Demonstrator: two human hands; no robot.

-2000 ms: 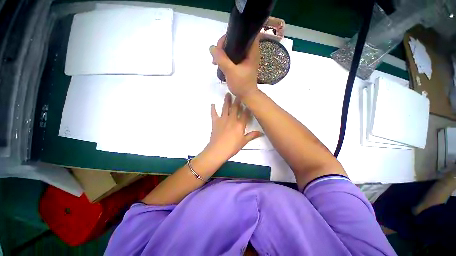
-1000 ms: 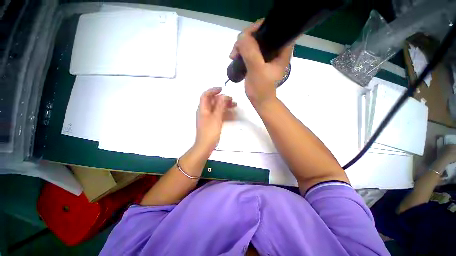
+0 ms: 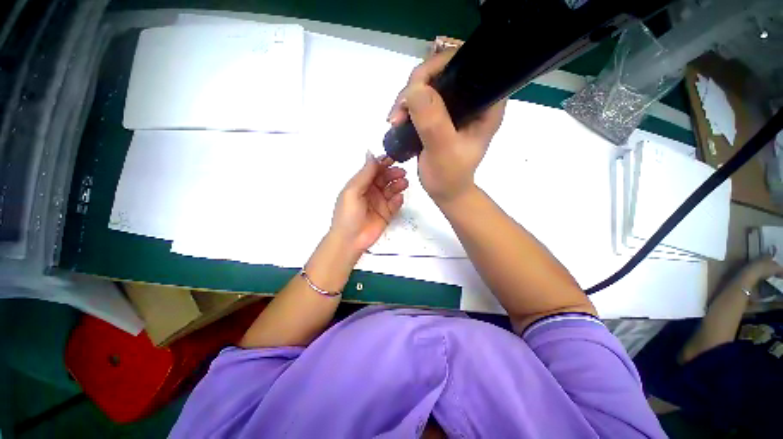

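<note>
My right hand (image 3: 455, 141) is shut on the black electric screwdriver (image 3: 506, 64), which is tilted with its nose down to the left. My left hand (image 3: 369, 201) is palm up with curled fingers, its thumb and index fingertips touching or almost touching the screwdriver's nose. Whether a screw is between them is too small to tell. Both hands are over the white sheets (image 3: 232, 184). The screw dish is hidden behind my right hand and the tool. Part of the pinkish-copper block (image 3: 445, 43) shows behind the hand.
A white panel (image 3: 215, 77) lies at the back left. A bag of spare screws (image 3: 610, 107) and overlapping white panels (image 3: 682, 201) are at the right. The thick black cable (image 3: 678, 214) curves down at the right. Another person's arm (image 3: 730, 309) shows at the far right.
My right hand lifted the screwdriver from beside the dish and tilted it. My left hand rose from lying flat on the sheet, turned palm up and came to the tool's nose.
</note>
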